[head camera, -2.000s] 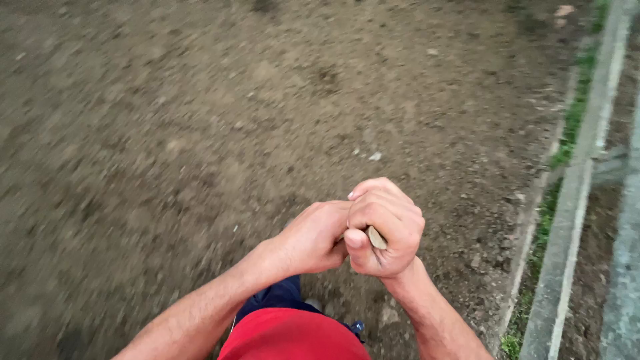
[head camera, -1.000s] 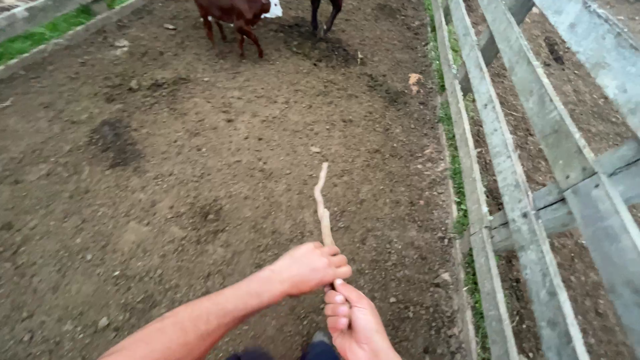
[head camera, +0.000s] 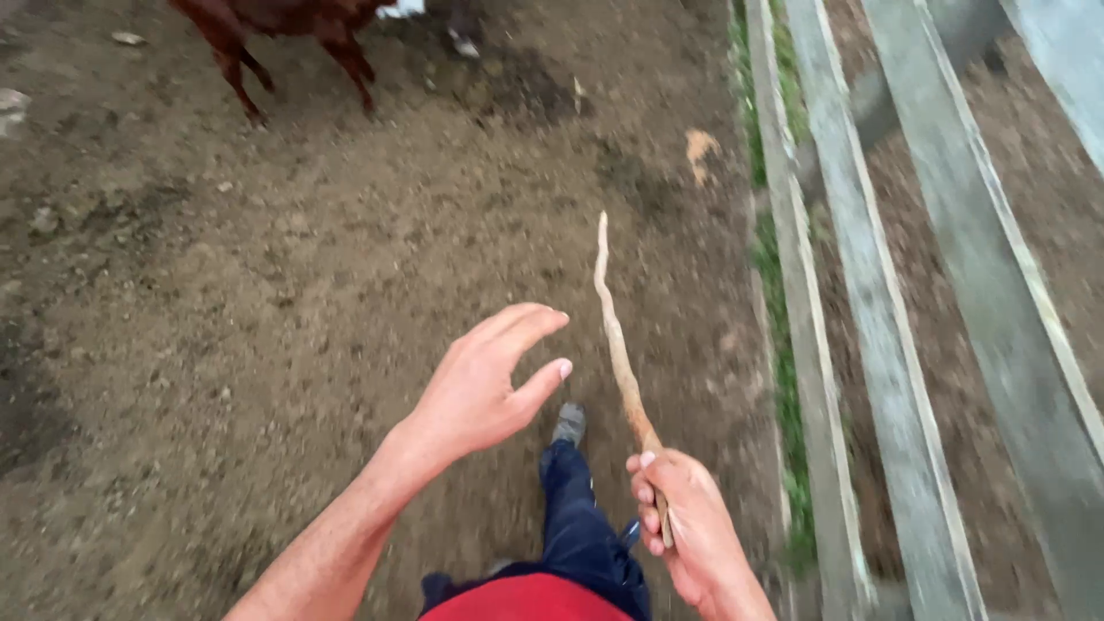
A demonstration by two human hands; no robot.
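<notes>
My right hand (head camera: 686,517) is closed around the thick lower end of a crooked wooden stick (head camera: 614,332). The stick points forward over the dirt, its pale thin tip farthest from me. To the left of the stick, my left hand (head camera: 487,379) is raised with nothing in it, the thumb and fingers apart and not touching the wood.
A weathered wooden rail fence (head camera: 888,328) runs along the right, with a strip of grass (head camera: 780,362) at its foot. Ahead at the upper left stands a reddish-brown calf (head camera: 293,21), partly out of view. Stones lie on the bare dirt ground (head camera: 285,285).
My left hand has let go of the stick and moved away to its left. The right hand still grips it. The calf shows larger in the view than a second ago.
</notes>
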